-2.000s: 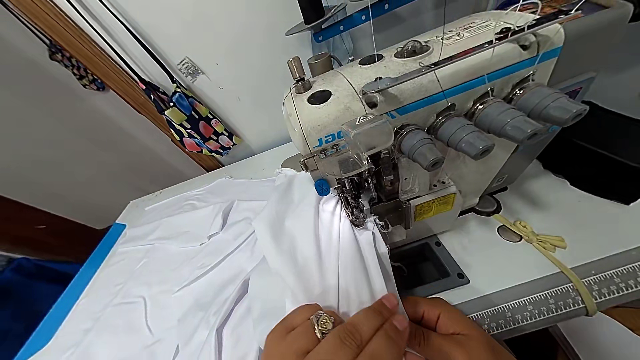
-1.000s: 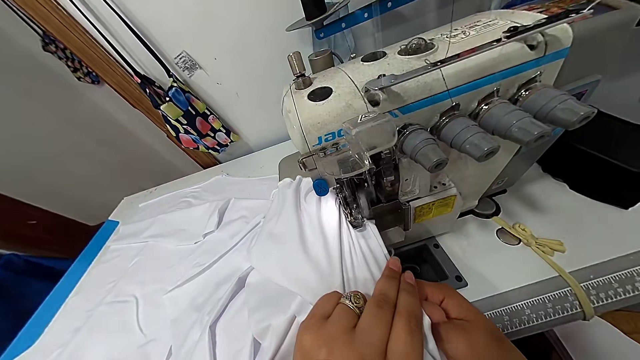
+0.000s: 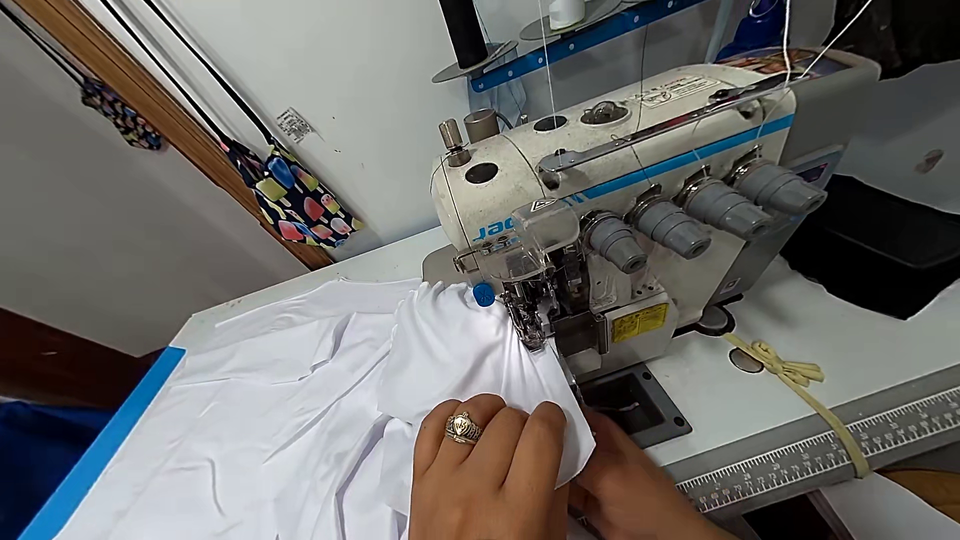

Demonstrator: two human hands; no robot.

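White fabric (image 3: 450,360) lies across the left of the sewing table and runs under the presser foot (image 3: 531,330) of a Jack overlock sewing machine (image 3: 637,142). My left hand (image 3: 487,465), with a ring on one finger, rests on the fabric just in front of the foot, its fingers bent over the cloth. To its right, my right hand (image 3: 630,480) holds the fabric's edge near the table's front; its fingertips are partly hidden by the cloth and the left hand.
A measuring tape (image 3: 825,442) runs along the table's front edge, with a yellow tied strip (image 3: 795,371) over it. Black fabric (image 3: 877,247) lies right of the machine. Thread cones (image 3: 463,34) stand behind. Patterned cloth pouches (image 3: 296,195) hang at the left wall.
The left hand's fingers are more bent than a second ago, and a fabric corner now shows between the hands. More gathered cloth lies left of the presser foot.
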